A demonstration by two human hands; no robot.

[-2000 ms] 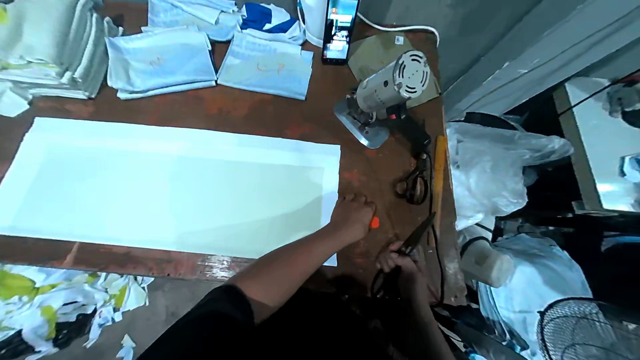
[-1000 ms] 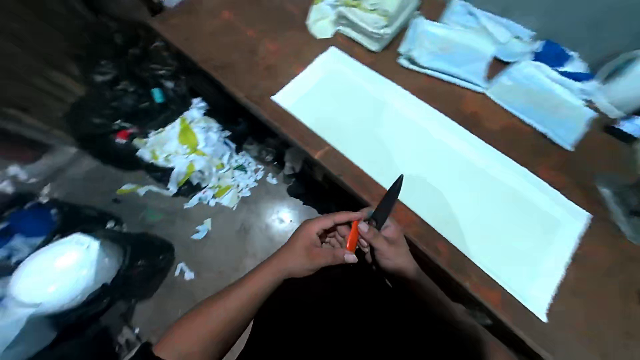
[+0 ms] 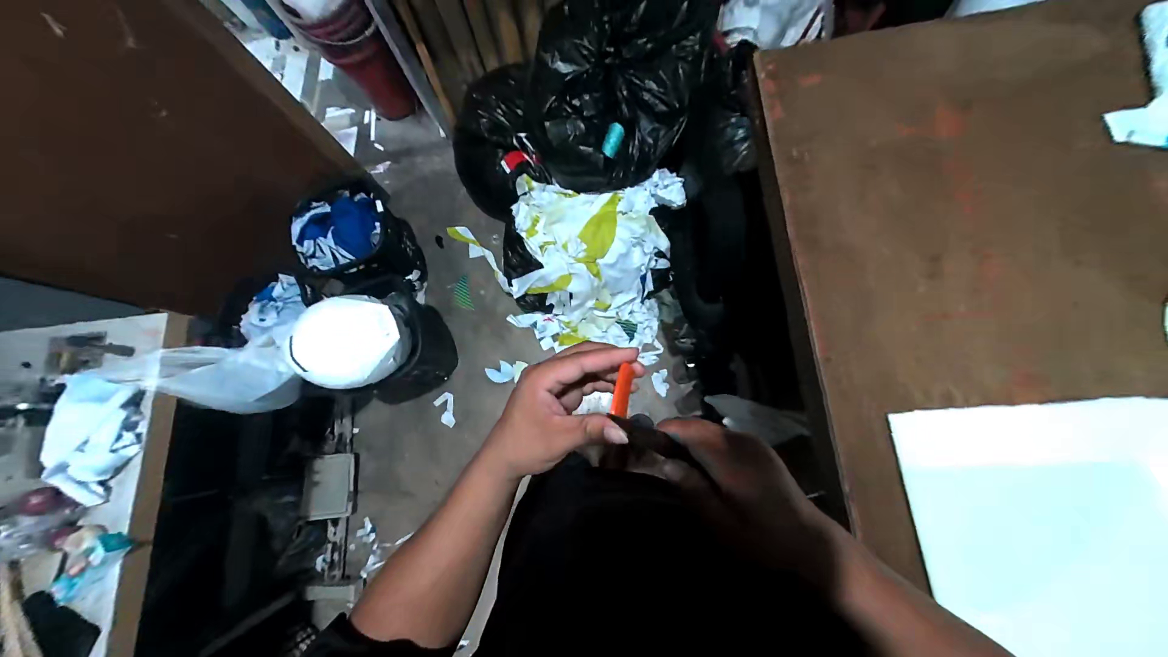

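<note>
My left hand [image 3: 552, 415] holds an upright orange stick [image 3: 622, 388] between thumb and fingers, over the floor in front of my body. Close at its right, my right hand [image 3: 744, 470] grips a dark-bladed cutting tool [image 3: 652, 440]. The blade meets or lies very near the lower end of the stick; actual contact cannot be told. Shadow hides the tool's handle and part of the right fingers. At lower right, pale rectangular fabric [image 3: 1031, 529] lies flat on the brown work table [image 3: 967, 228], apart from both hands.
White and yellow-green scraps [image 3: 593, 255] are heaped on the floor ahead, against black plastic bags [image 3: 611, 82]. Left of them stand a black-lined bin with blue and white cloth [image 3: 342, 228] and a white rounded bundle [image 3: 347, 342]. The table edge [image 3: 803, 301] runs along my right.
My hands have come away from the fabric and table, with the stick and blade brought together between them. The view has swung far left toward the floor.
</note>
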